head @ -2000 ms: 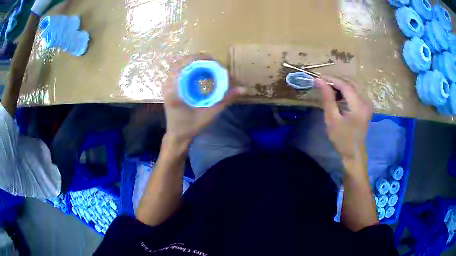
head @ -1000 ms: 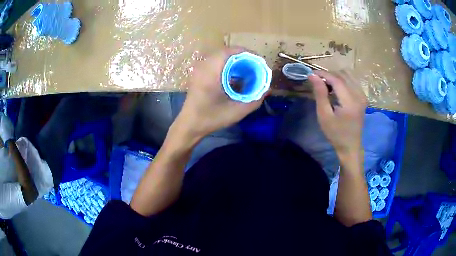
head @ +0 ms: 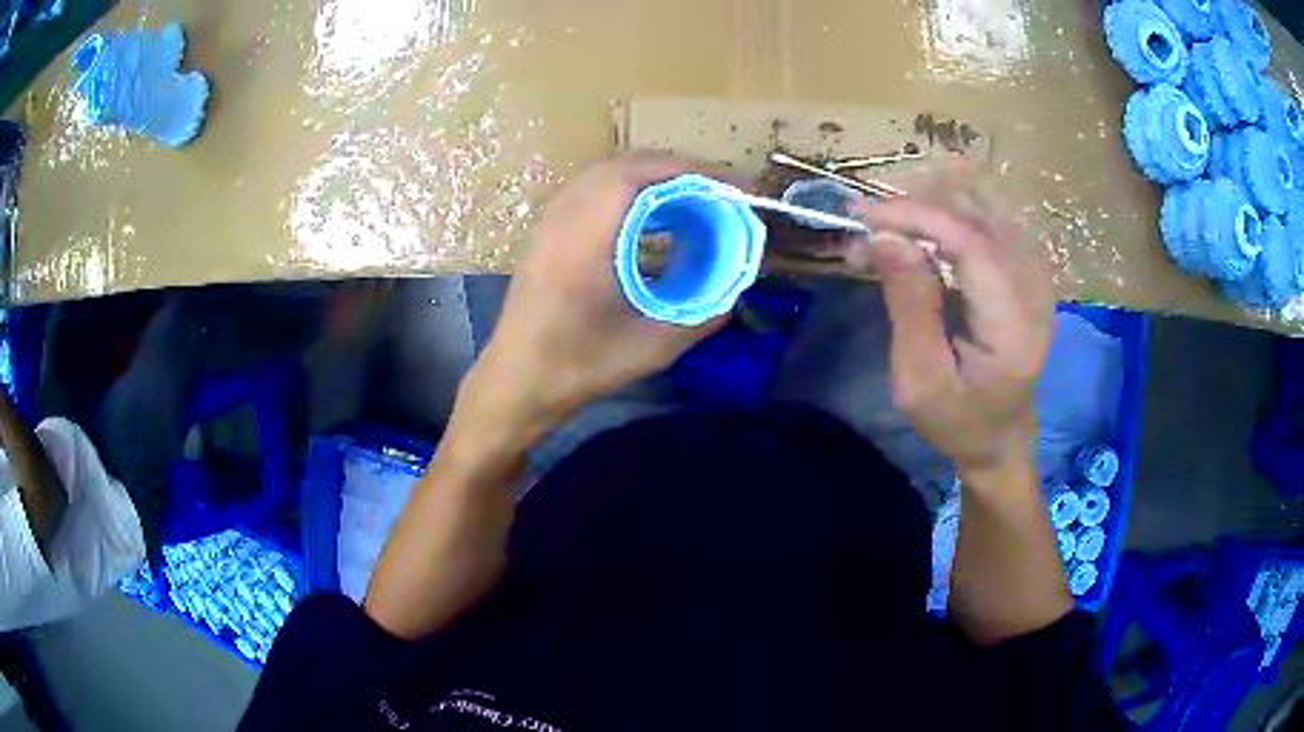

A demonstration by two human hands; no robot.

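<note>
My left hand [head: 572, 293] holds a light-blue tube-shaped body section [head: 729, 258] with its wide wavy rim facing up towards me. My right hand [head: 965, 293], slightly blurred, pinches a thin pale cotton swab [head: 801, 213]. The swab's far end reaches the body section's upper right rim. The small clear dish [head: 820, 200] lies behind the swab, partly hidden by it and by my right fingers. Two more sticks [head: 875, 159] lie crossed beside the dish on the stained cardboard pad [head: 687, 126].
Ruffled collar parts [head: 1208, 222] are piled at the table's right edge. Joined light-blue pieces [head: 143, 89] lie at far left on the table [head: 572, 57]. A blue crate [head: 1130, 429] with small ringed parts [head: 1090, 508] is at lower right. Another person's white sleeve [head: 86, 522] shows at far left.
The swab has come from the dish to the body section's rim. Over two seconds my left hand has brought the body section rightwards, closer to the dish. The person at left has moved back from the table.
</note>
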